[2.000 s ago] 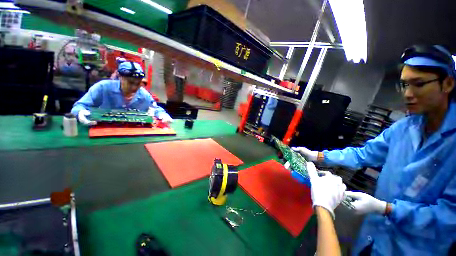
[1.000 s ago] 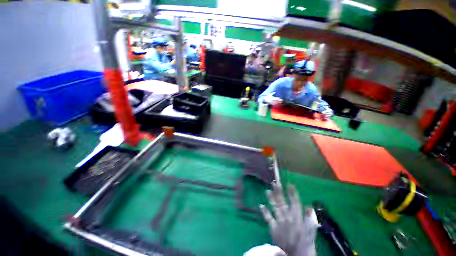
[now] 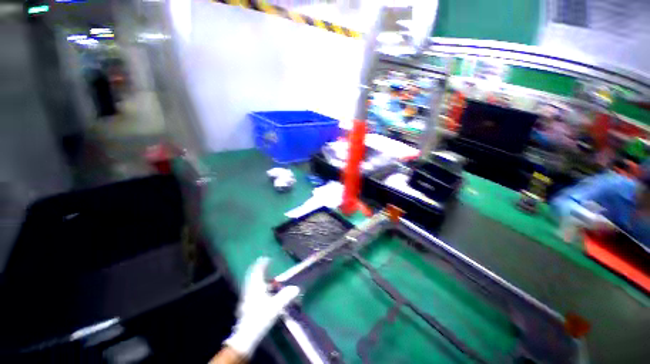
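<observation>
The open black fixture frame (image 3: 463, 264) with metal rails lies on the green mat, which shows through its openings. Orange-brown corner blocks sit on its far corner (image 3: 394, 212) and right corner (image 3: 576, 325). My left hand (image 3: 258, 311), in a white glove, is at the frame's left corner. Its thumb and fingers are on either side of that corner, closed on it. The picture is blurred, and the grip's underside is hidden. My right hand is out of the picture. The frame's near side is cut off by the bottom edge.
A black tray of screws (image 3: 313, 233) stands against the left rail. Behind are a red-wrapped post (image 3: 353, 167), a blue crate (image 3: 292, 135) and black bins (image 3: 413, 192). A large black bin (image 3: 100, 263) stands left of the bench. A blue-sleeved person is at the right edge, by a red mat (image 3: 616, 259).
The view has swung left from the person holding a green board, across the bench. The right hand, seen blurred over the frame's right side, has left the picture. My left hand now shows at the left corner.
</observation>
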